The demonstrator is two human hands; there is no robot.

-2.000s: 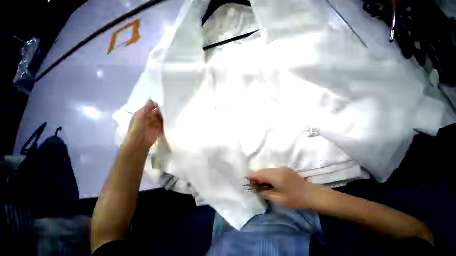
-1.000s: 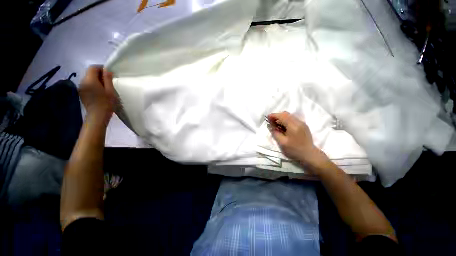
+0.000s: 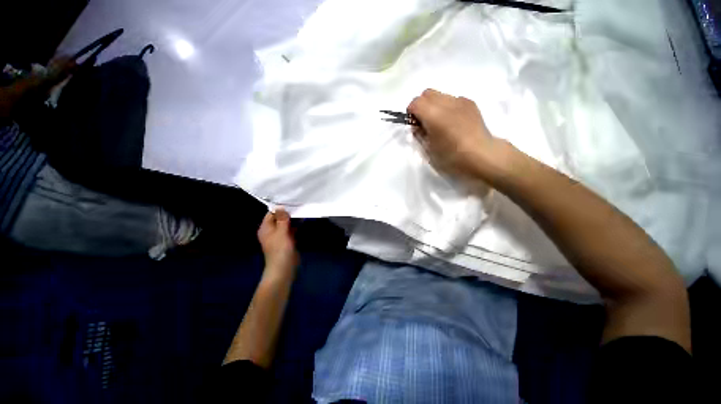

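Note:
A white jacket (image 3: 340, 150) lies spread open on the table, much of it overexposed. My left hand (image 3: 278, 237) pinches the jacket's lower left corner at the table's front edge and holds the hem taut. My right hand (image 3: 454, 130) is above the middle of the jacket, closed around dark thread snips (image 3: 398, 117). The two tips of the snips show apart and point left. The snips' handle is hidden in my palm. A dark hanger bar (image 3: 518, 5) shows at the jacket's neck end, at the top edge.
The shiny white table (image 3: 198, 102) runs to the left. At far left another person's arm (image 3: 24, 88) is beside a black hanger (image 3: 99, 47) and dark cloth (image 3: 107, 110). White layers (image 3: 379, 241) show under the jacket's hem at the front edge.
My left hand has moved down and right to the front hem. My right hand has moved up over the jacket with the snips. The view has shifted, and another person's arm now shows at left.

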